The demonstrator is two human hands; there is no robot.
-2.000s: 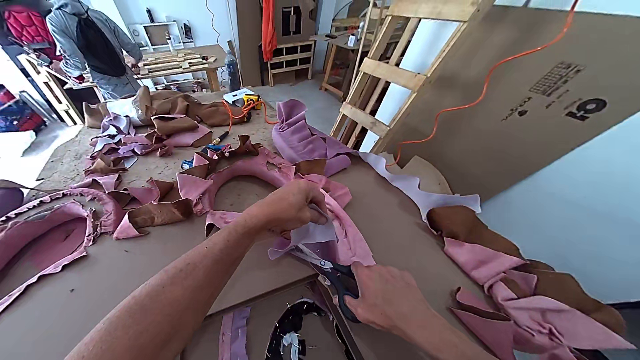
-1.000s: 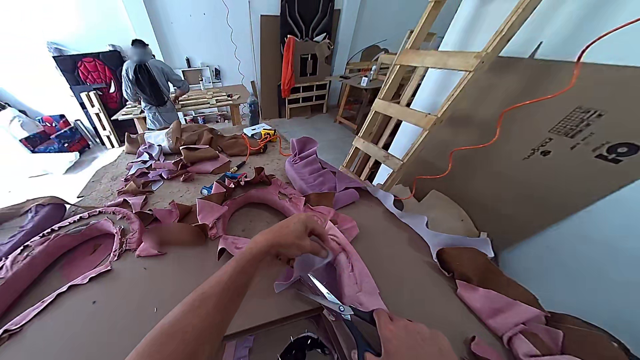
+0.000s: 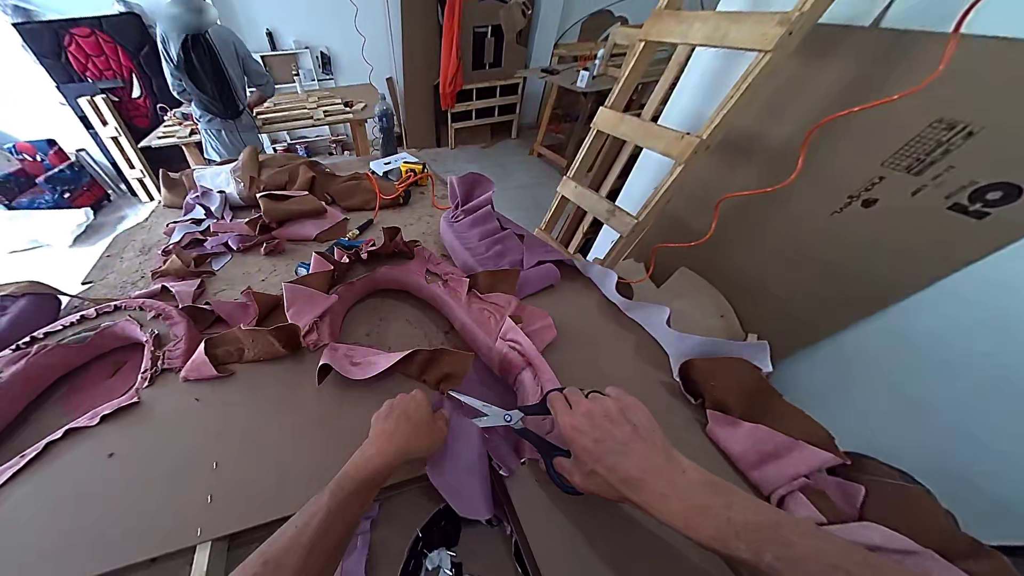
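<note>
My right hand (image 3: 604, 440) holds black-handled scissors (image 3: 509, 418), fingers in the loops, with the blades parted and pointing left at a strip of purple fabric (image 3: 464, 472). Just left of the blade tips, my left hand (image 3: 410, 428) is closed on the edge of that strip. Behind both hands curves a padded ring covered in pink material (image 3: 456, 308), its outer edge ragged with loose flaps. A pink and brown scrap (image 3: 392, 362) lies across the ring's near opening.
Another pink-covered frame (image 3: 48, 384) lies at the left. Scraps (image 3: 272, 220), a yellow tape measure (image 3: 412, 172) and an orange cord (image 3: 436, 196) are on the table's far part. A wooden frame (image 3: 648, 132) leans at the right. A person (image 3: 212, 84) stands at a far bench.
My left hand has moved from the pink ring toward me, down to the purple strip. The scissors have swung to point left. A pink and brown scrap now shows across the ring's near side.
</note>
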